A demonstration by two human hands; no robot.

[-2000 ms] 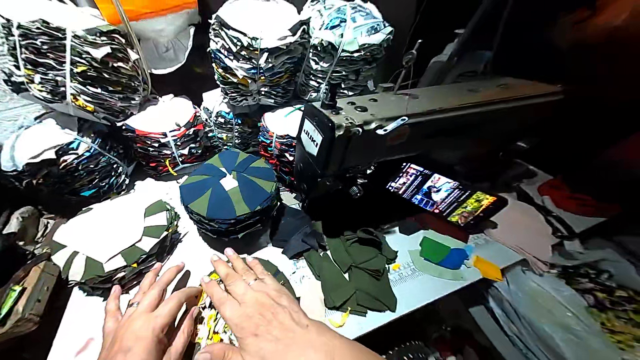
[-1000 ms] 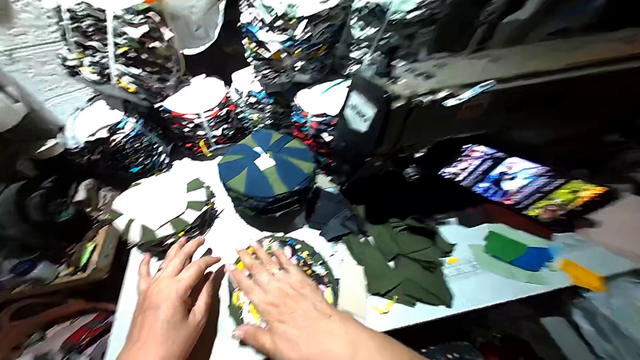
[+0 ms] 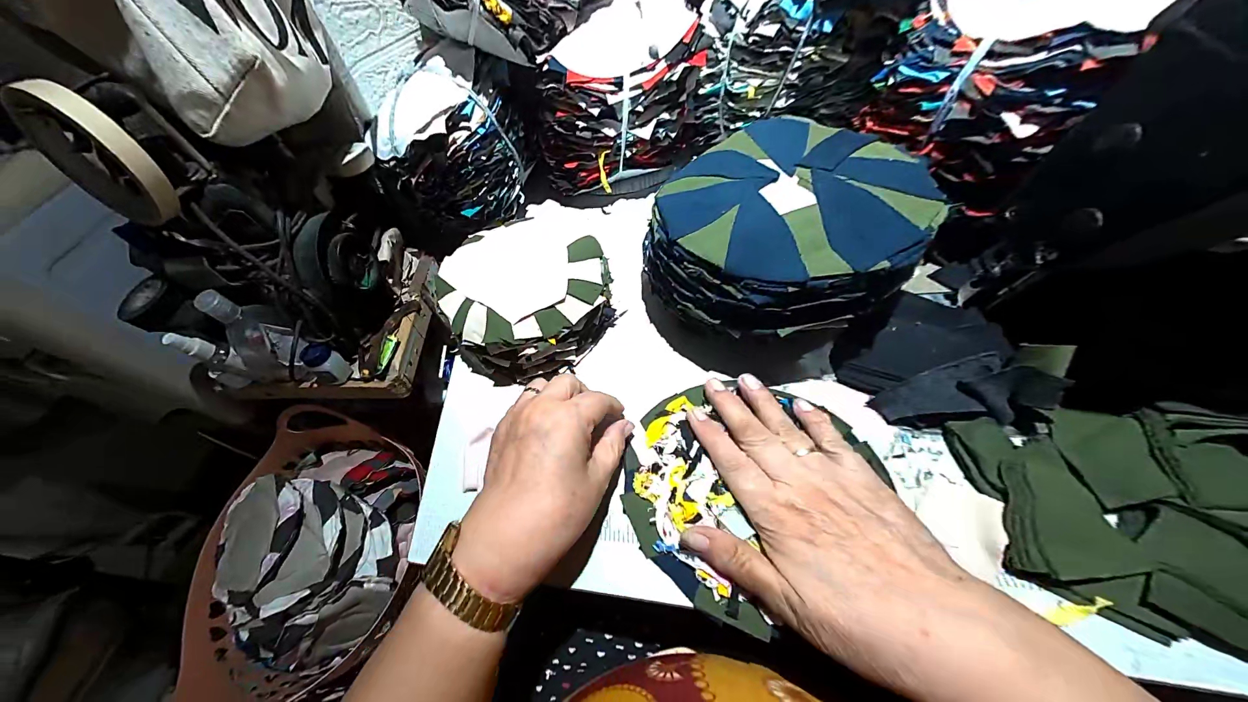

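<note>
A round fabric piece [image 3: 673, 487] with a dark green edge lies on the white table [image 3: 604, 565], its middle covered with yellow, white and dark cloth scraps. My right hand [image 3: 799, 487] rests flat on it, fingers spread. Curled at its left edge, my left hand [image 3: 551, 478] touches the table side and holds nothing visible. Behind my left hand is a stack of green-and-white patchwork rounds [image 3: 531, 292]. A taller stack of navy-and-green rounds [image 3: 799, 210] stands behind my right hand. Dark green cloth pieces [image 3: 1102, 497] lie at the right.
Tied bundles of fabric rounds [image 3: 624, 117] line the back. A wooden box [image 3: 414, 351] with bottles stands left of the table, above a pink plastic basket [image 3: 200, 604] of patchwork rounds. Navy cloth pieces [image 3: 936, 356] lie right of the tall stack.
The view has swung left and down, bringing the basket into sight. My right hand stays on the round piece; my left hand's fingers have curled in.
</note>
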